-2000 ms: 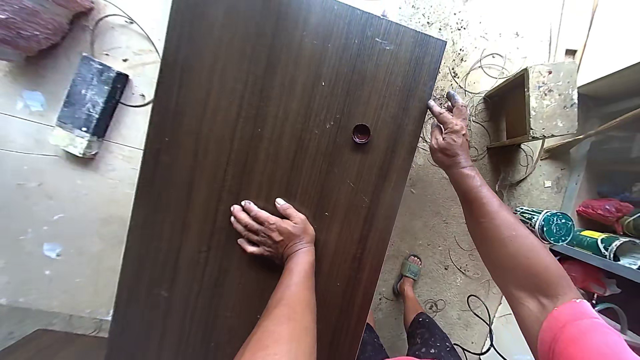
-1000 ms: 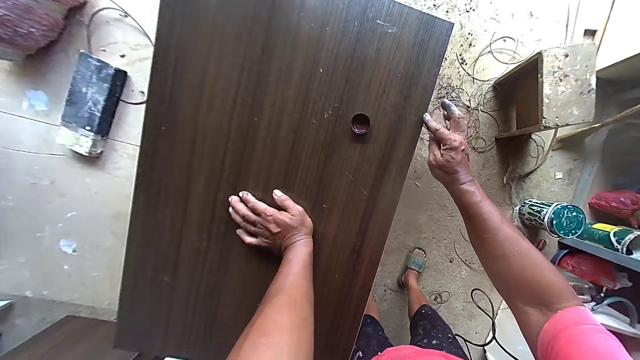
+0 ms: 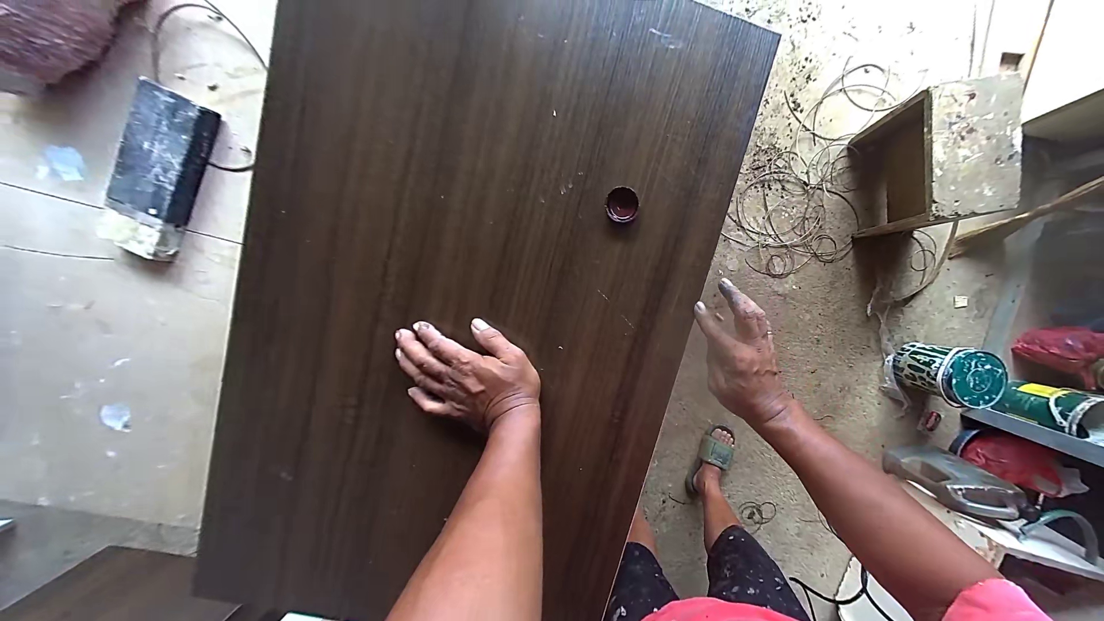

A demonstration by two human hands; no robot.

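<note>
A large dark brown wood-grain panel [image 3: 483, 259] lies across the middle of the view. My left hand [image 3: 470, 371] rests on it palm down, fingers somewhat spread, holding nothing. Just past the panel's right edge is my right hand [image 3: 742, 349], its thumb and fingers apart and nothing seen in it; whether a fingertip touches the edge I cannot tell. A small round cap or cup with dark red inside [image 3: 622, 205] sits on the panel, up and to the right of my left hand.
At left lie a black block with a pale end [image 3: 159, 164] and a cable. Thin wire coils [image 3: 793, 207] and an open wooden box [image 3: 970, 147] are at upper right. Paint-marked green cans [image 3: 975, 378], a plastic jug [image 3: 953, 483] and red bags [image 3: 1061, 345] stand at right. Another brown panel [image 3: 112, 586] shows lower left.
My right hand has moved down along the panel's right edge, toward me. My left hand stays on the panel in much the same place.
</note>
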